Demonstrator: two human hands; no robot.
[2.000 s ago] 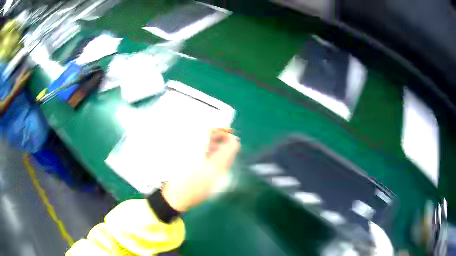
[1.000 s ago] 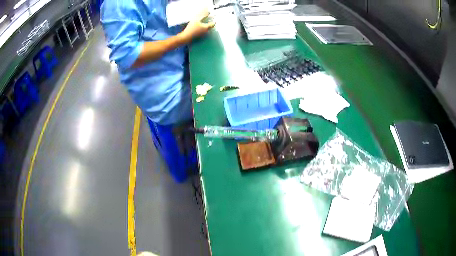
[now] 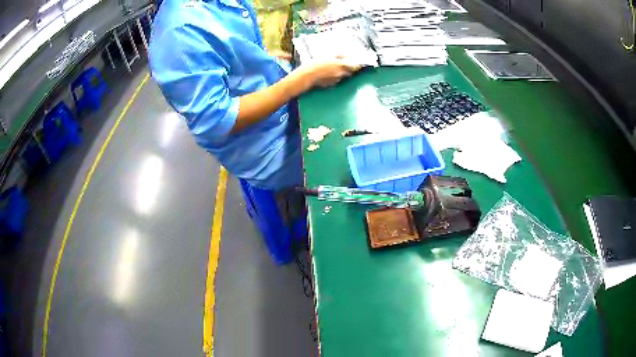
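Neither of my hands is in the picture. Nearest in front of me on the green bench mat (image 3: 376,300) lie a white square pad (image 3: 518,321) and a crumpled clear plastic bag (image 3: 488,240) with a white piece in or under it. A dark soldering iron stand (image 3: 450,209) with a brown tray (image 3: 392,226) stands beyond them, a thin iron (image 3: 362,195) resting in it and pointing left. A light blue open bin (image 3: 396,164) is just behind the stand.
A person in a blue shirt (image 3: 202,77) stands at the bench's left edge, a hand on white sheets. Rows of small black parts (image 3: 438,107) and stacked sheets (image 3: 411,35) lie farther back. A grey tablet (image 3: 617,230) lies on the darker green belt at right. Blue stools (image 3: 89,85) stand far left.
My yellow sleeve and hand, seen two seconds ago, are out of view. The view has swung left to the bench's end. The other person's hand has lowered with the white sheet onto the bench.
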